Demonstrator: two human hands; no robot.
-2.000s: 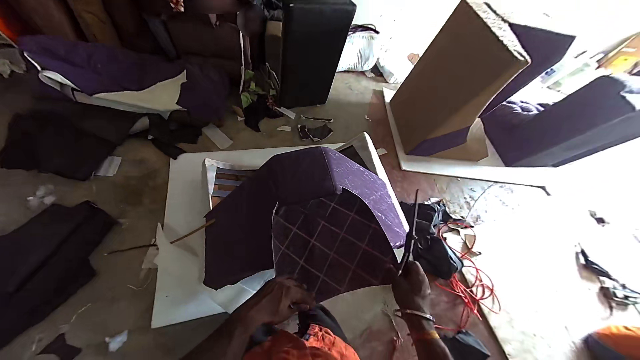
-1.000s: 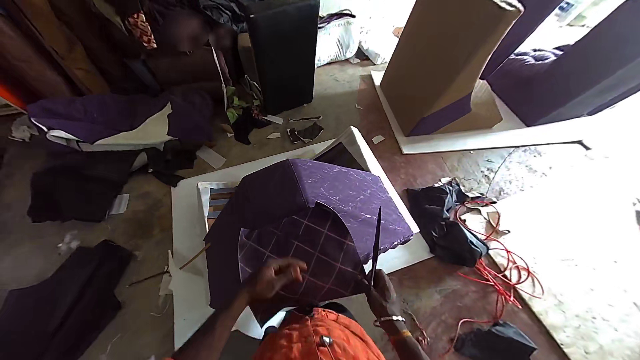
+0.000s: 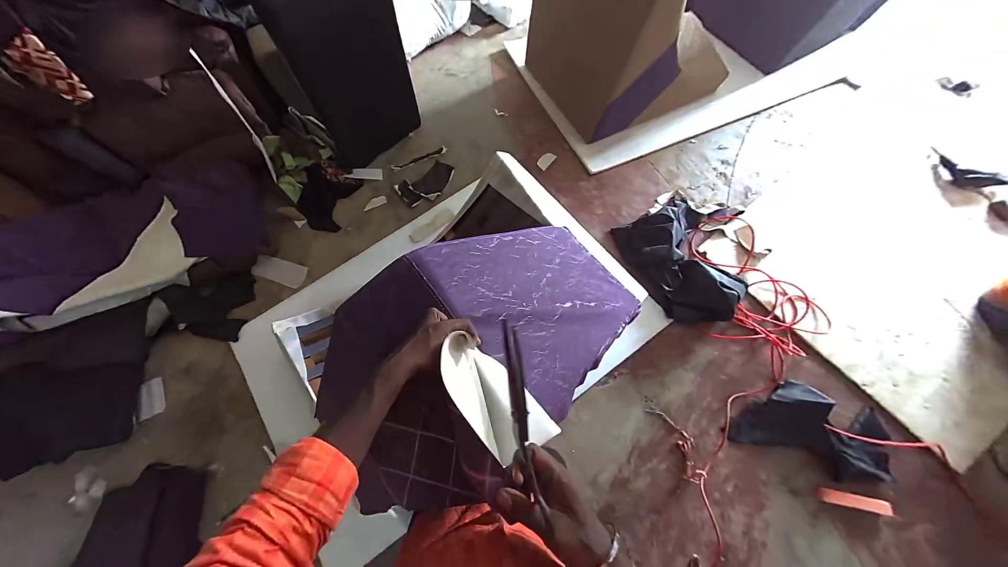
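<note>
My left hand grips the folded edge of the quilted purple upholstery cover, turning up its pale backing. In my right hand is a pair of dark scissors, blades pointing away from me, beside the backing; whether the blades are apart is unclear. Smooth purple material, creased and whitish in places, spreads beyond both hands over a white board. A seam runs across the purple piece. The cover's near part lies against my orange clothing.
Red cord and black fabric scraps lie on the floor at right. A brown and purple furniture piece stands on a white board behind. Purple fabric is heaped at left, near a seated person, beside a tall black block.
My left hand has gone from lying low over the quilted piece to gripping its edge, and the pale backing is now turned up. The scissors remain in my right hand.
</note>
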